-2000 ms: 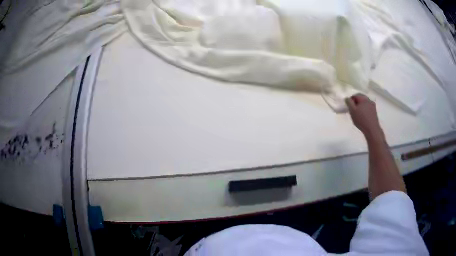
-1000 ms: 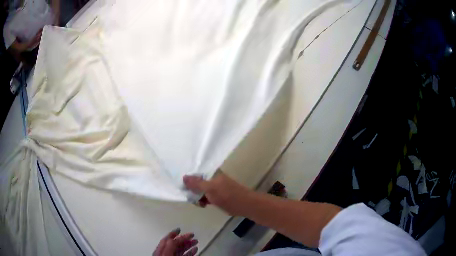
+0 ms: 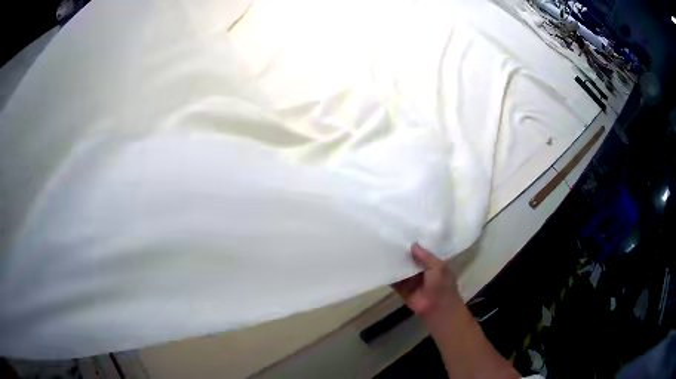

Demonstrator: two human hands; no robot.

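Note:
A large cream-white fabric ply (image 3: 222, 215) covers most of the table, with soft folds in its middle and right part. My right hand (image 3: 428, 283) pinches its near edge, thumb on top and fingers beneath. Below that edge, a strip of the flat fabric lay (image 3: 274, 342) shows. A black cloth weight (image 3: 387, 326) lies beside the lay edge, partly hidden by my right hand. My left hand is not in view.
A brown wooden ruler (image 3: 567, 169) lies along the near table edge at the right. A dark bar (image 3: 591, 93) lies beyond it. Crumpled items are at the far right end. Scraps lie on the dark floor.
The ply now spreads over the left side and covers most of the lay. The view has turned. My right hand still holds the ply edge; my left hand has left the view.

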